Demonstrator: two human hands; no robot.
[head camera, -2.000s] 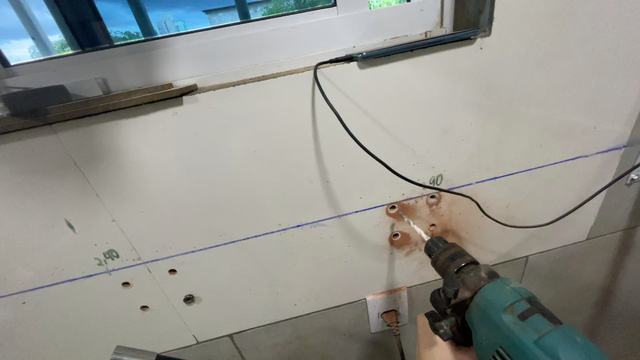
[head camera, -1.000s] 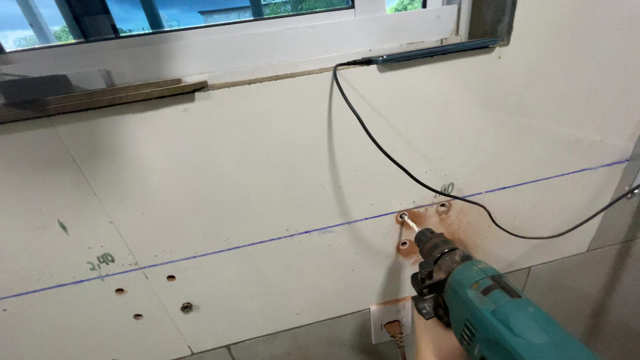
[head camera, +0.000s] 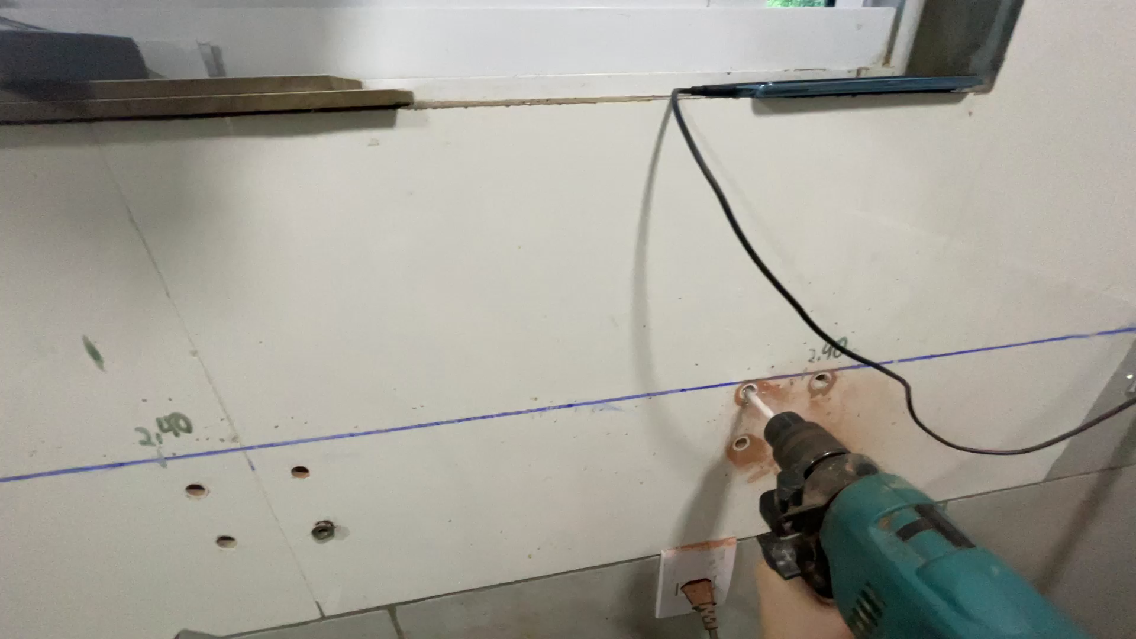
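Observation:
A teal power drill comes in from the lower right, its long bit in the upper left hole of a dust-ringed group in the pale wall. Just under the front of the drill shows part of my left hand, at the side handle and mostly covered by the tool. My right hand is out of view. Another hole lies below the bit, and one more to its right. A blue line runs just above them.
A black cable hangs from a thin dark device on the window ledge and crosses the wall at right. Below the drilled holes a plug sits in a dusty wall socket. Several holes and wooden strips are at left.
The bit, in front of the holes two seconds ago, has moved up and left to the upper left hole. The view has shifted closer to the wall.

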